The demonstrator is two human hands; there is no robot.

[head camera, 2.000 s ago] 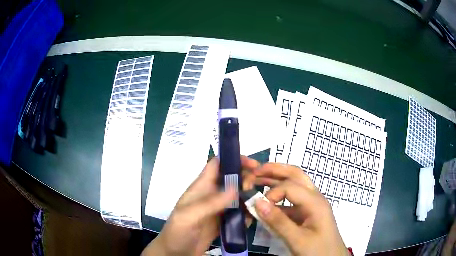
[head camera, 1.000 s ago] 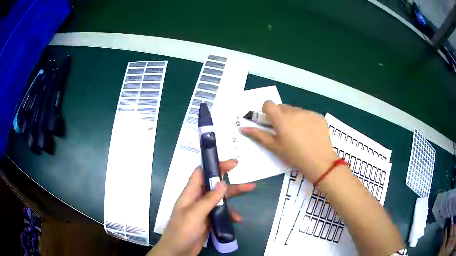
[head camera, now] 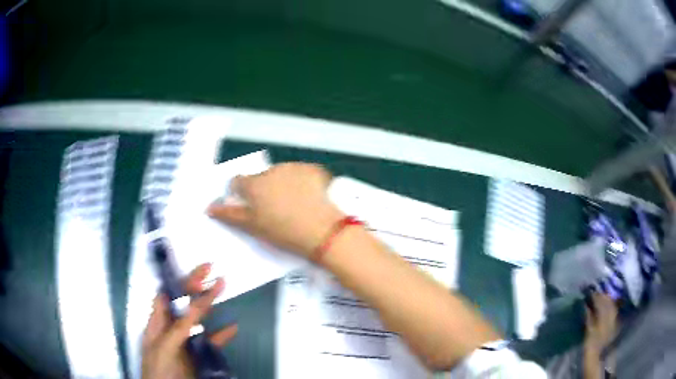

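The picture is blurred. My left hand (head camera: pixel 174 326) holds the dark pen-shaped device (head camera: pixel 164 263) at the lower left, its cone nose pointing up and a small pale label on its body. My right hand (head camera: pixel 278 200) is over the small-print sticker sheet (head camera: pixel 244 255), fingers pinched near its upper left part. A whitish bit shows at the right fingertips; the tool seen there earlier cannot be made out. The grey label strip (head camera: pixel 164 159) lies behind the device nose.
The silver label strip (head camera: pixel 85 222) lies at left. Black-framed sticker sheets (head camera: pixel 400 222) lie under my right forearm. The dot sticker sheet (head camera: pixel 515 222) and a white oblong (head camera: pixel 528 300) are at right. Another person's hand (head camera: pixel 602 318) is near purple-and-black items (head camera: pixel 643 240) at far right.
The view has swung to the right, so the bench things sit further left and the other person shows. My right hand went from beside the device to the small-print sheet; my left still holds the device.
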